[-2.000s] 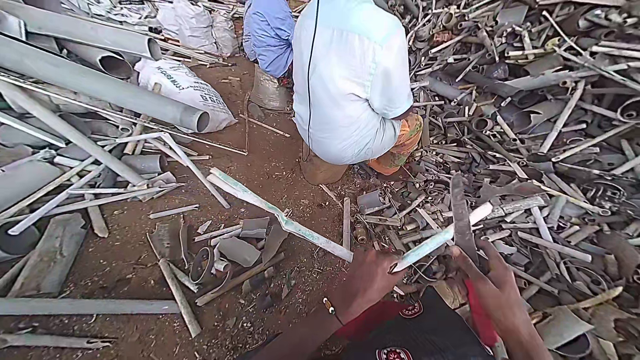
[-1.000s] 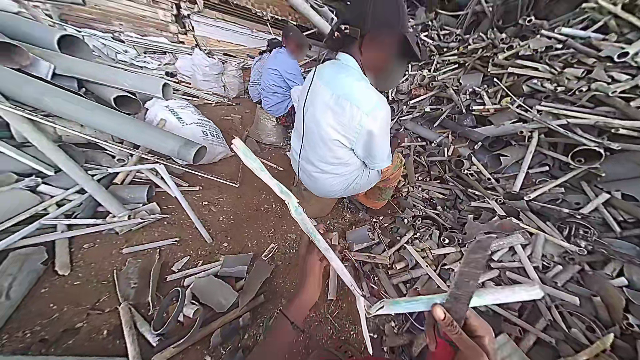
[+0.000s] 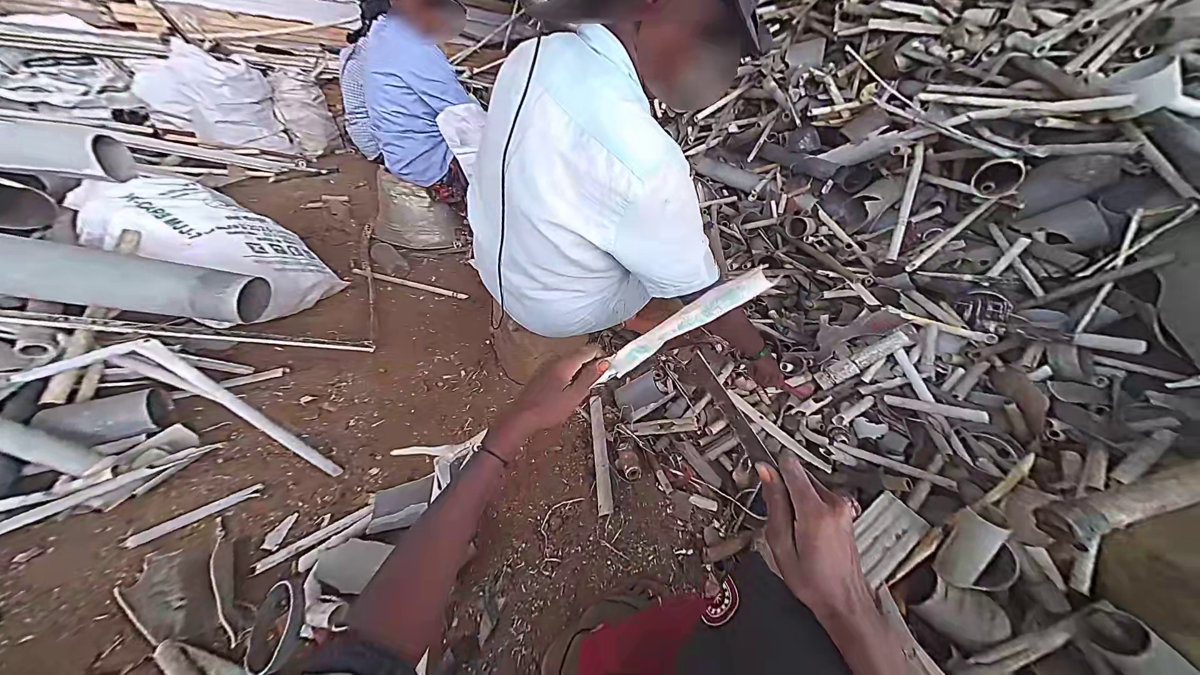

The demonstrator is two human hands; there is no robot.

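My left hand point(image 3: 560, 386) grips the near end of a short whitish-green plastic strip point(image 3: 689, 322), which slants up to the right. My right hand point(image 3: 808, 525) holds a dark flat metal blade point(image 3: 731, 412), its handle hidden in the fist. The blade points up and to the left, just below the strip; a gap shows between them. Beneath the blade lies a heap of cut pipe pieces point(image 3: 937, 410).
A person in a pale shirt point(image 3: 586, 187) sits close ahead, one hand low by the heap. Another person in blue point(image 3: 408, 98) sits beyond. Large grey pipes point(image 3: 122, 277) and a white sack point(image 3: 202, 234) lie left; pipe scraps point(image 3: 352, 565) lie on the soil below.
The long bent strip seen earlier is no longer in my hands; my left hand now holds a short piece. The blade, earlier across the strip, is now lower and apart from it.
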